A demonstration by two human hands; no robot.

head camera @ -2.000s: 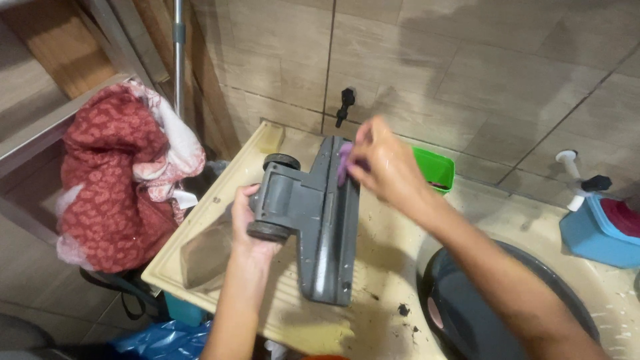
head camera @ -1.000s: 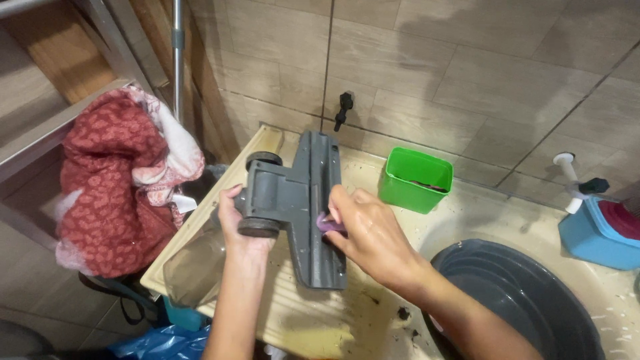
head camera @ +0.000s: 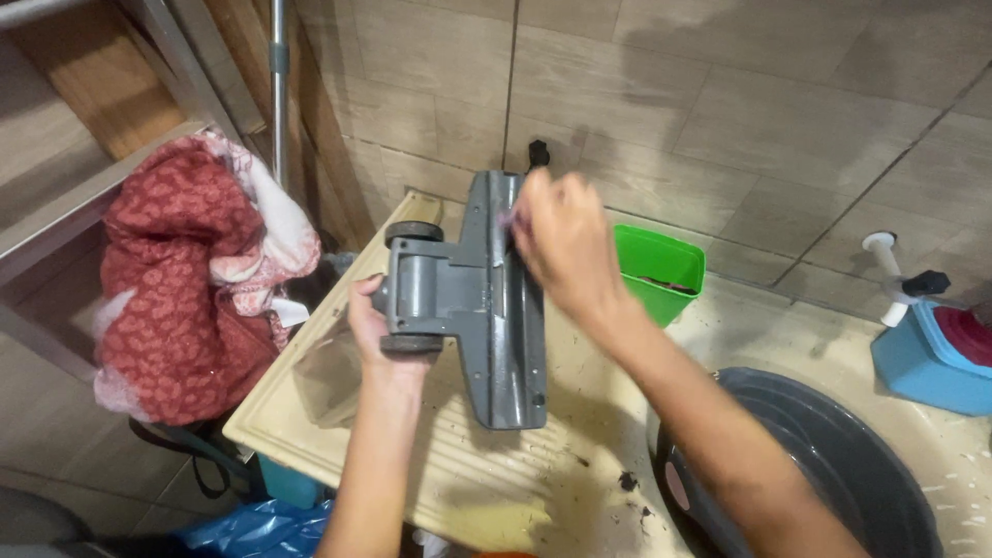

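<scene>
A grey plastic vacuum cleaner floor head (head camera: 453, 287), underside towards me, is held over the ribbed cream sink drainboard (head camera: 496, 488). Its two dark wheels point left and its long slot runs up and down on the right. My left hand (head camera: 380, 329) grips the neck end beside the wheels. With my right hand (head camera: 566, 240), blurred, I pinch a small purple piece, perhaps a cloth (head camera: 508, 219), against the upper part of the slot. Dark clumps of dirt (head camera: 628, 481) lie on the sink surface below.
A green plastic container (head camera: 659, 271) stands behind my right wrist. A dark basin (head camera: 806, 457) sits under my right forearm. At the right are a white tap (head camera: 887, 271) and a blue container (head camera: 934, 364). Red patterned fabric (head camera: 186, 287) hangs at the left, near a metal pole (head camera: 279, 93).
My right hand has moved up along the slot from its lower position one second ago, with the purple piece still in its fingers. My left hand keeps its hold on the floor head.
</scene>
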